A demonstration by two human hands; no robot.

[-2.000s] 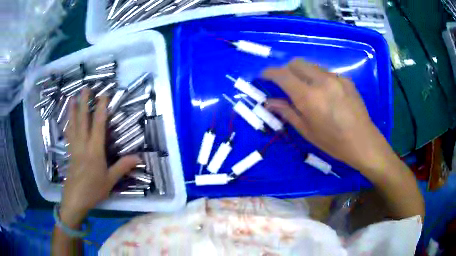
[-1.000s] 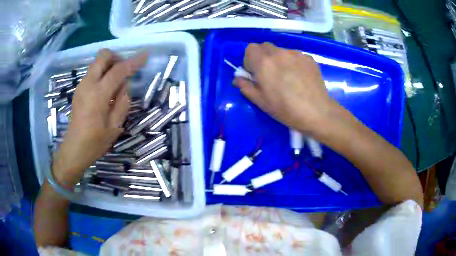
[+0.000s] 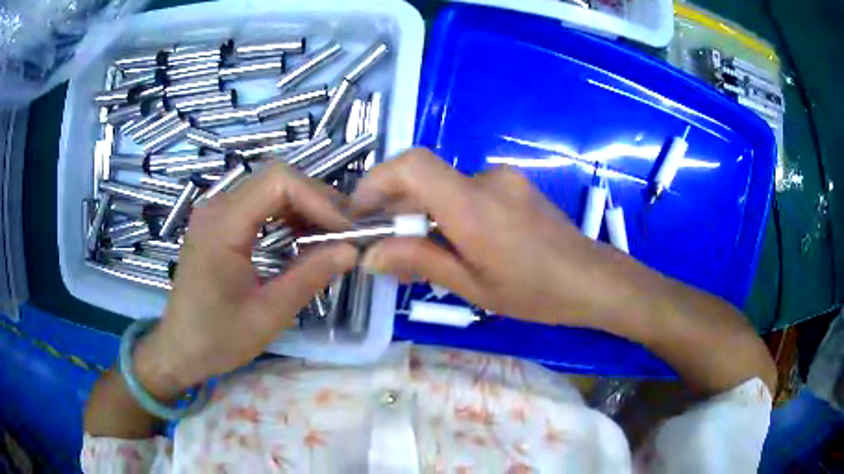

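Observation:
My left hand (image 3: 227, 292) and my right hand (image 3: 504, 245) meet over the right side of the left tray (image 3: 396, 102). A shiny metal tube (image 3: 338, 235) lies between their fingertips, pinched by my left hand. A white core (image 3: 410, 225) is at its right end, between my right fingers; how far it is inside the tube cannot be told. Many metal tubes (image 3: 264, 135) lie in the left tray. White cores lie in the blue tray (image 3: 500, 83): one at the right (image 3: 670, 165), two near the middle (image 3: 594, 211), and one at the lower left (image 3: 444, 313).
A whitish rear tray (image 3: 639, 26) stands beyond the blue tray. A zip bag with a yellow strip (image 3: 731, 56) and silver pieces lies at the right rear. Crumpled clear plastic (image 3: 55, 42) is at the left rear. The bench top is dark green (image 3: 46, 222).
My right hand has left the rear of the blue tray with a white core and moved left. My left hand has come toward it, now holding a tube. The view has shifted.

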